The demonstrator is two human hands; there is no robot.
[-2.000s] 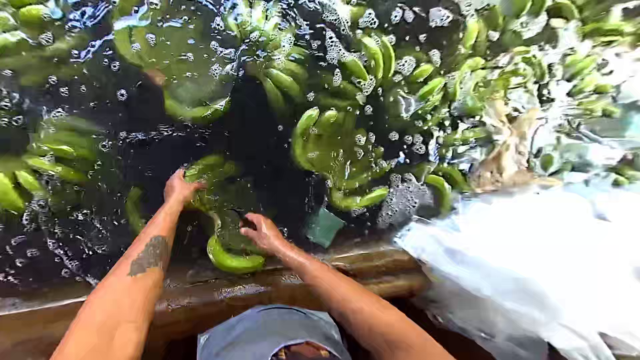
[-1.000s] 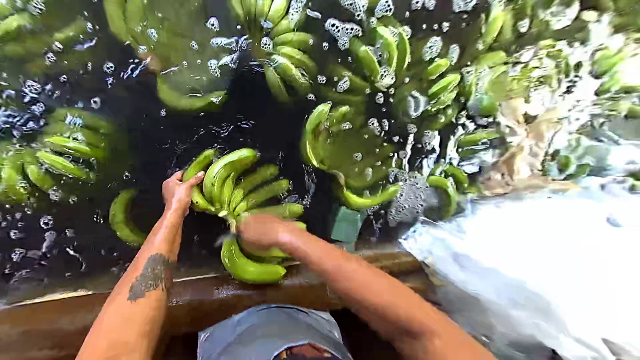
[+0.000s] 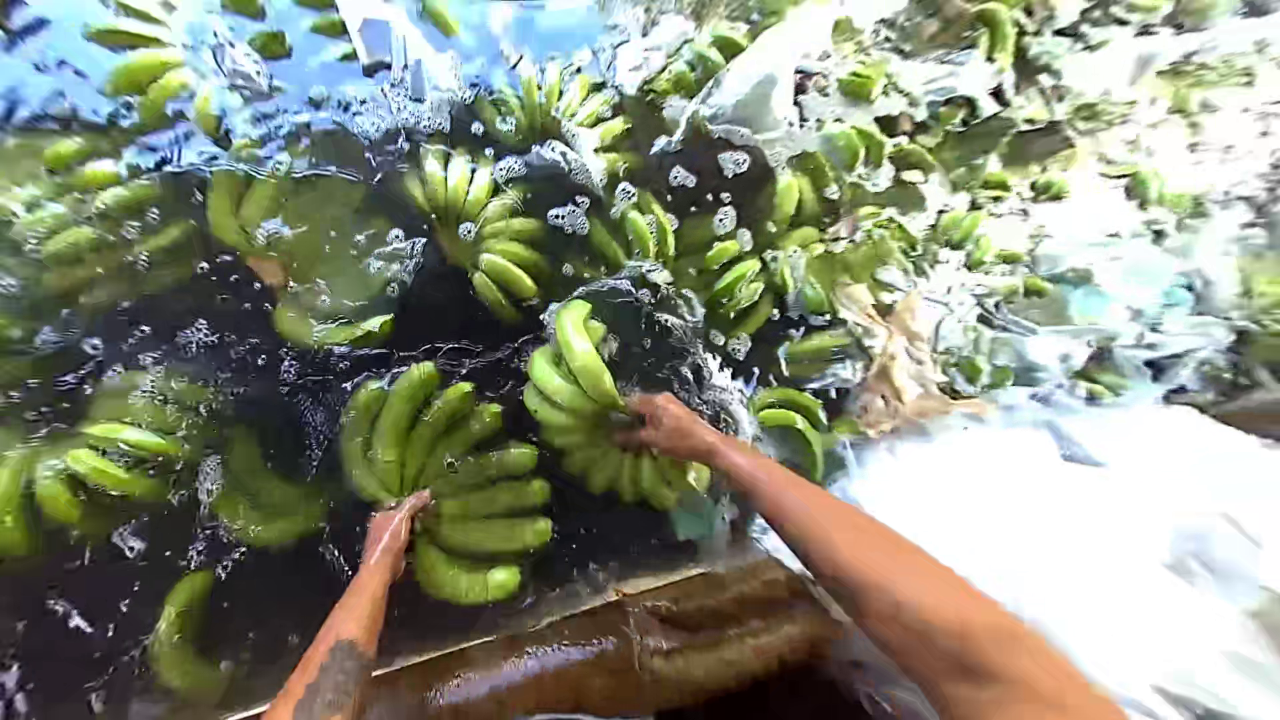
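My left hand [image 3: 398,525] grips the crown of a hand of green bananas [image 3: 455,480], whose fruit fans up and to the right at the water's surface. To the right, my right hand [image 3: 672,430] is closed on the stem end of another hand of green bananas [image 3: 570,385]; its lower fruit lies in the water. The two bunches are side by side with a narrow gap of dark water between them. The fingertips of my right hand are partly hidden. No knife can be made out in either hand.
The tank's brown wet edge [image 3: 600,650] runs along the front. Many green banana clusters [image 3: 485,235] float in foamy dark water behind and at left. Clear plastic sheeting [image 3: 1050,540] lies at right, near a crumpled brown sheet [image 3: 895,360].
My right hand has left the bunch at my left hand and moved right to another bunch, now gripped by its stem end. My left hand still holds its bunch. The view has shifted.
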